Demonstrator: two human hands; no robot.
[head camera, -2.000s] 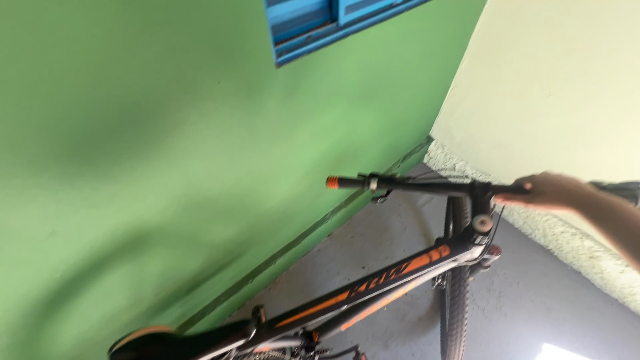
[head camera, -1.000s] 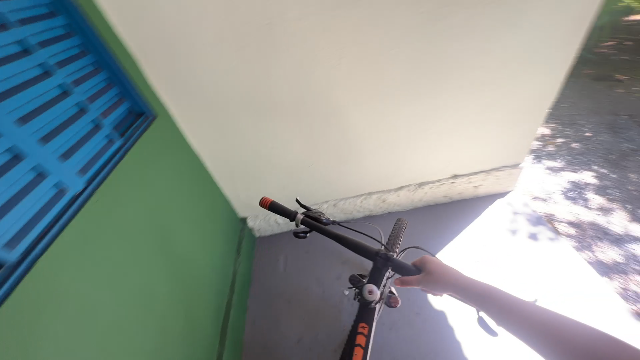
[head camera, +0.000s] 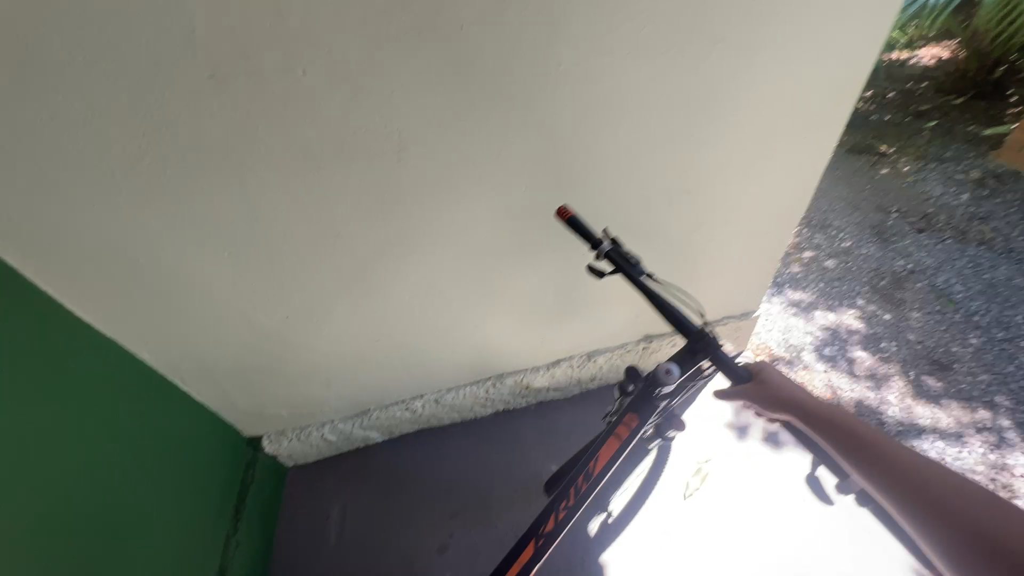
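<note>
From the right edge my right forearm reaches in, and my right hand (head camera: 764, 390) is closed around the black handlebar (head camera: 660, 304) near the stem, on its right part. The handlebar's far end has a black grip with an orange tip (head camera: 565, 214), a brake lever and cables. Below the stem runs the bicycle's black frame with orange markings (head camera: 588, 484), slanting to the bottom edge. Part of a wheel (head camera: 652, 488) shows under the frame. The saddle is out of view. My left hand is not in view.
A cream wall (head camera: 384, 200) with a rough whitish ledge (head camera: 480, 396) along its foot stands ahead. A green wall (head camera: 104, 448) meets it at the left. Grey floor (head camera: 416, 496) lies below, with bright sunlit ground at the right. Gravel (head camera: 920, 280) and plants lie beyond the wall's edge.
The view has swung strongly to the right. The bicycle has turned away from the green wall, toward the sunlit opening. My right hand stays on the handlebar.
</note>
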